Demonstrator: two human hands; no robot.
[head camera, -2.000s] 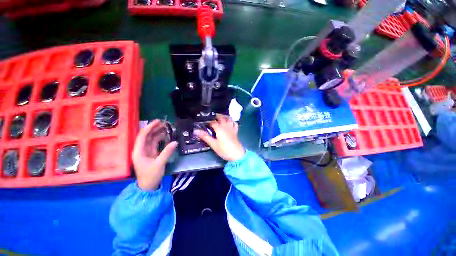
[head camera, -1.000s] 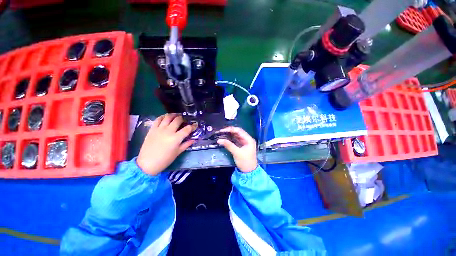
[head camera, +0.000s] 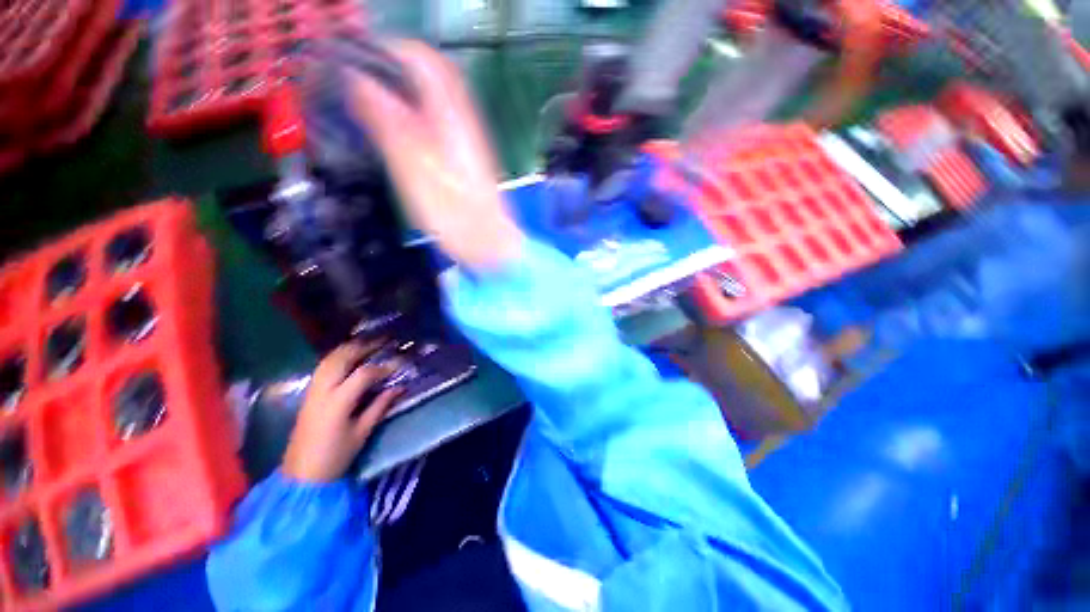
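Observation:
The picture is blurred. My left hand lies at the front of the black clamp fixture, its fingertips at a small round shiny unit in the nest area. Whether the fingers grip it cannot be told. My right hand is raised over the back of the bench, right of the red clamp handle, which stands up. A dark blurred shape lies at its fingertips; whether the hand holds it cannot be told. The silver clamp linkage is below the handle.
A red tray with black discs is at left. More red trays are at upper left. The blue box, black regulator and another red tray are right. A waste carton is below. A blue sleeve shows far right.
My right hand has left the fixture and risen up and away over the bench. My left hand remains at the fixture's front. The view has shifted and tilted.

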